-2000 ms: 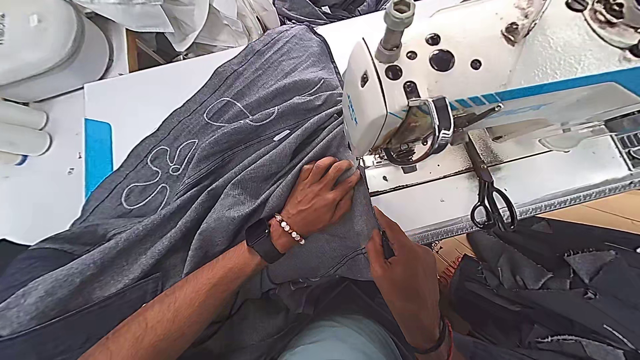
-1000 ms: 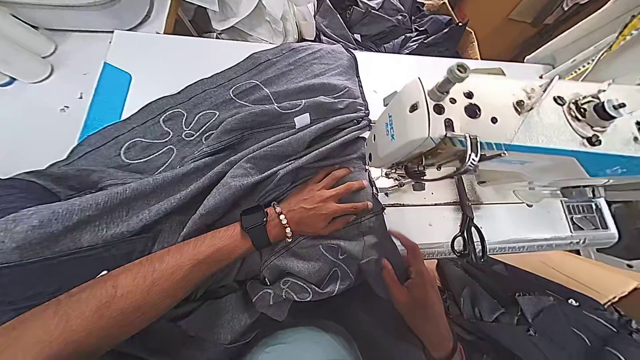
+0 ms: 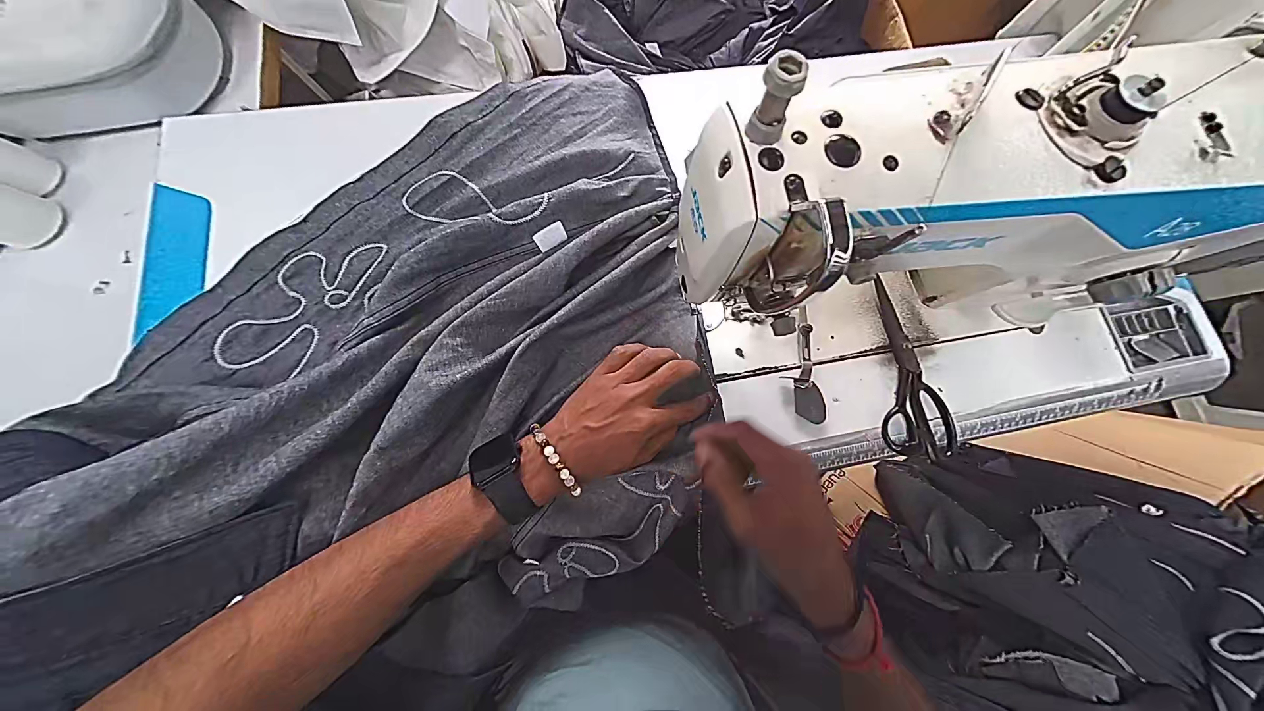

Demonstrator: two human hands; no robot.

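Observation:
A dark grey denim garment point(image 3: 464, 316) with white looped stitching and a small white tag lies across the table, its edge at the presser foot of a Jack sewing machine point(image 3: 948, 197). My left hand point(image 3: 627, 410), with a watch and a beaded bracelet above it, presses flat on the cloth near the edge, just in front of the foot. My right hand point(image 3: 760, 484), blurred, is at the garment's edge, fingers curled; whether it pinches the cloth or holds something cannot be told. Black-handled scissors point(image 3: 913, 395) lie on the machine bed, right of both hands.
Dark cloth pieces point(image 3: 1066, 583) are heaped on cardboard point(image 3: 1106, 444) at the lower right. White cloth point(image 3: 444, 39) and more dark fabric point(image 3: 711, 30) lie behind the table point(image 3: 257, 148). Another white machine point(image 3: 109, 59) stands at the upper left. A small parts tray point(image 3: 1155, 336) sits at the right.
My left hand stays on the cloth near the presser foot. My right hand has risen along the garment's edge, towards my left hand, and its fingers are more curled than a second ago.

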